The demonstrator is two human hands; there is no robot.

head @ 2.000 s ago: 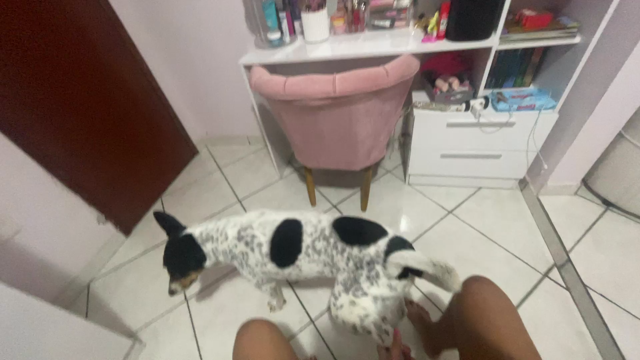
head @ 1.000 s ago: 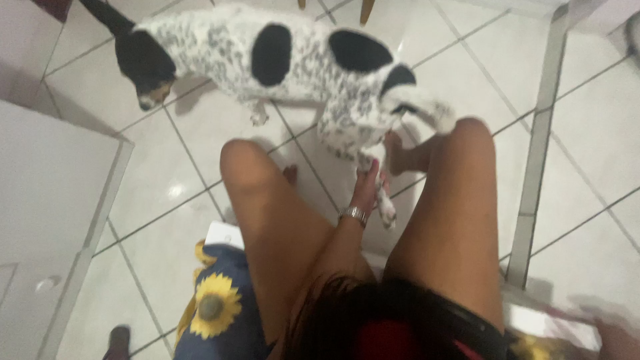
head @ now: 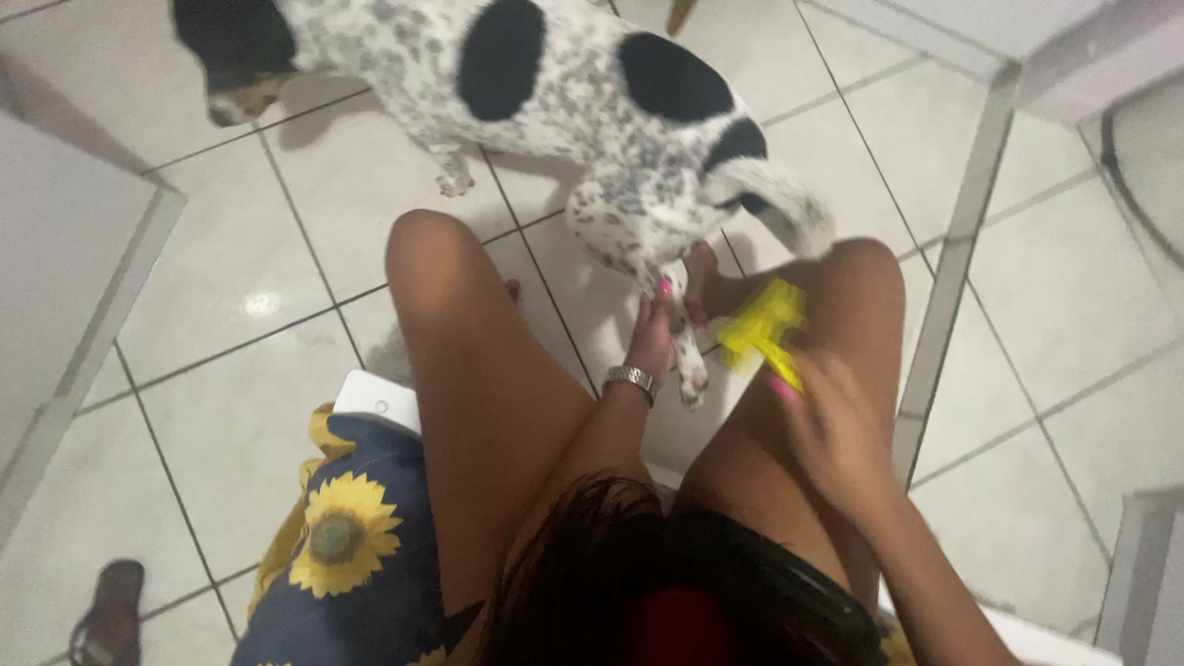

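Observation:
A white dog with black patches and dark speckles (head: 592,102) stands across the top of the view, its head at the left and its tail toward my knee at the right. My left hand (head: 655,338), with a metal-banded wristwatch (head: 631,381), is closed around the dog's hind leg (head: 690,365); the paw hangs below the fingers. In my right hand (head: 828,421) is a bright yellow object (head: 766,324), blurred, its kind not clear. It is over my thigh, just right of the dog's hind paw.
At the left lies a dark blue sunflower-print cloth (head: 344,536) with a white device (head: 377,400) by it. A flip-flop (head: 113,610) rests on the tiled floor (head: 250,268). White furniture (head: 65,240) stands at the left edge. My bare knees flank the hind leg.
My right hand has come into view at the right with the yellow object. My left hand still holds the dog's hind leg, as one second ago. The view has tilted down since the oldest frame.

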